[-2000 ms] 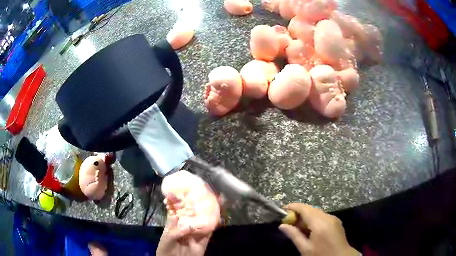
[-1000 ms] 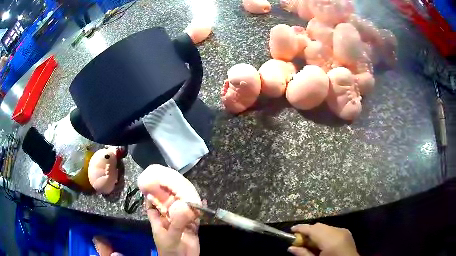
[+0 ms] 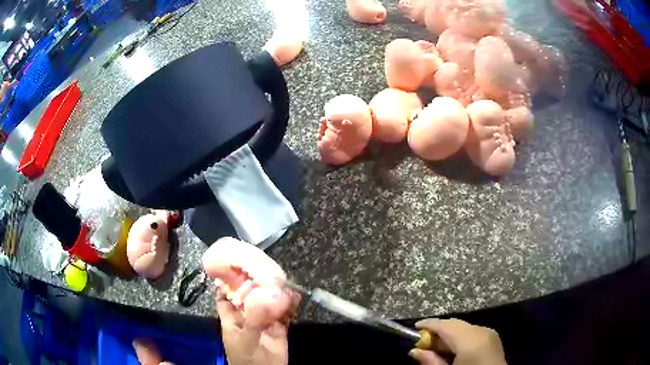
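Note:
My left hand holds a pink toy part at the bench's front edge, low in the view and left of centre. The part is rounded with folds on its surface. My right hand grips the yellowish wooden handle of a long silver hand tool. The tool points left and its narrow tip is at the right side of the part. Whether the tip touches it is hard to tell. A white cloth hangs from the large black handled object just behind.
More pink parts are piled at the back right. A dark-eyed pink piece, a black-and-red item and small black scissors lie left. Red trays stand left and far right. A spare tool lies right.
The tool first lay over the cloth's lower end; it has moved down to the pink part. My left hand has shifted left and turned the part. In the last second both hands moved only slightly.

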